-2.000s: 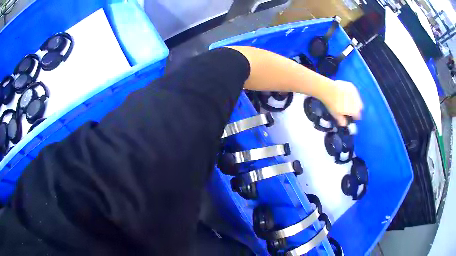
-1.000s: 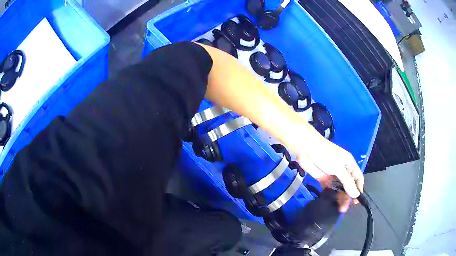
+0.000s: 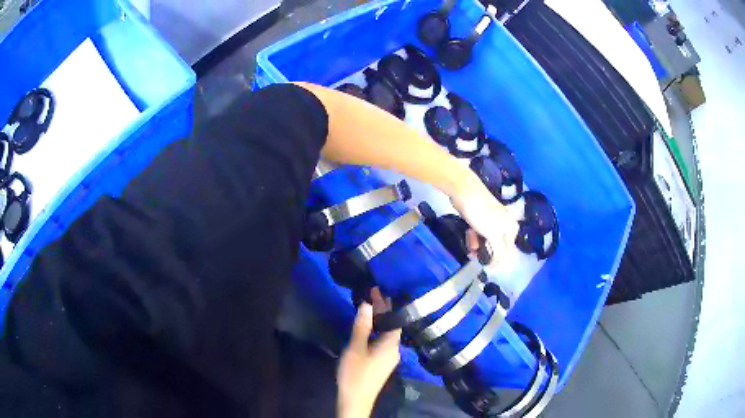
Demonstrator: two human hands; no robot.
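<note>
Headphones with black cups and silver bands hang over the rim [image 3: 408,263] of the blue bin. My left hand [image 3: 492,233] reaches across from above and is closed around the inner cup of one headphone [image 3: 441,295]. My right hand [image 3: 369,359] comes from the bottom edge, its thumb and fingers at the outer cup of the same headphone. The band lies across the rim between my hands. More headphones [image 3: 457,122] lie in a row on a white sheet [image 3: 523,273] inside the bin. My fingers partly hide both cups.
A second blue bin [image 3: 155,122] with headphones [image 3: 31,121] on a white sheet stands at the left. Two headphone cups hang inside the far wall of the near bin. Black ribbed crates [image 3: 588,98] stand beyond its right side. My black sleeve covers the lower left.
My left hand has moved up and left from the bin's near corner to inside the rim. My right hand now shows clearly at the rim's outside. Another silver band now lies across the rim.
</note>
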